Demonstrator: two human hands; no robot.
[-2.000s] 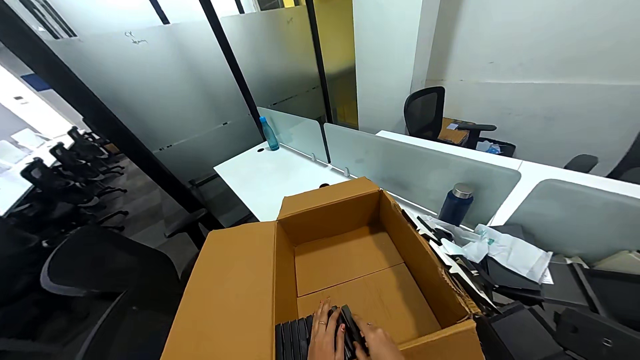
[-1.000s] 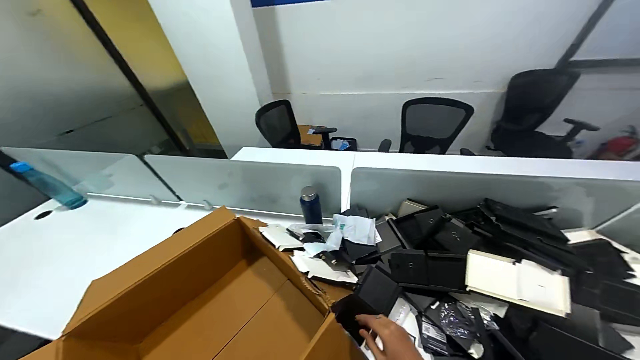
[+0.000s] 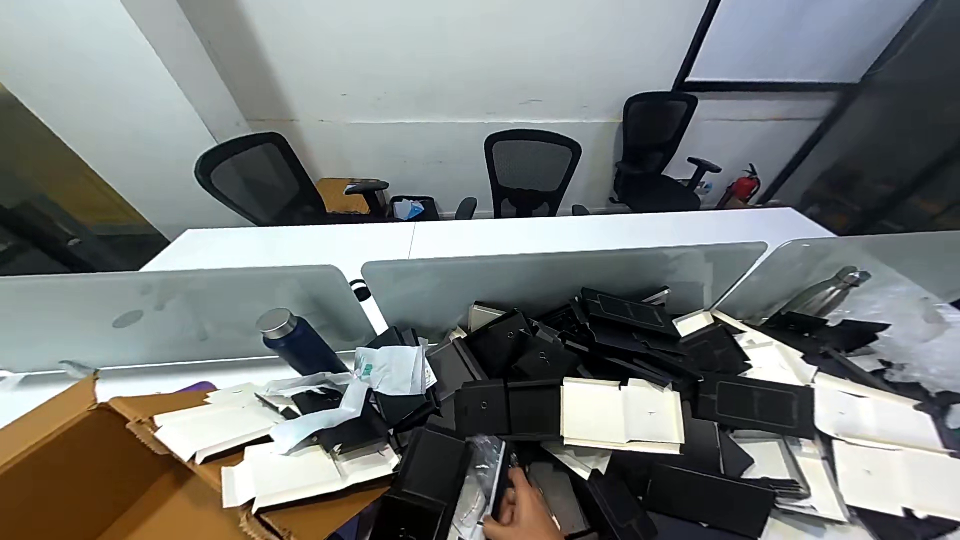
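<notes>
My right hand is at the bottom centre, its fingers around the edge of a thin, flat, dark-edged item that stands tilted beside clear plastic wrap. What the item is, I cannot tell. Just right of the hand lies a grey flat case or tray. An open black box is to the left of the wrap. Around them spreads a heap of black cardboard boxes and opened white-lined boxes. My left hand is out of view.
A large open cardboard carton stands at the lower left, with flattened white box pieces over its edge. A dark blue bottle stands near the frosted divider. At the right are a metal bottle and plastic wrap. Office chairs are beyond.
The view has swung right, from the carton to the heap. Two seconds ago both hands were at dark items in the carton; now only my right hand shows, in the heap.
</notes>
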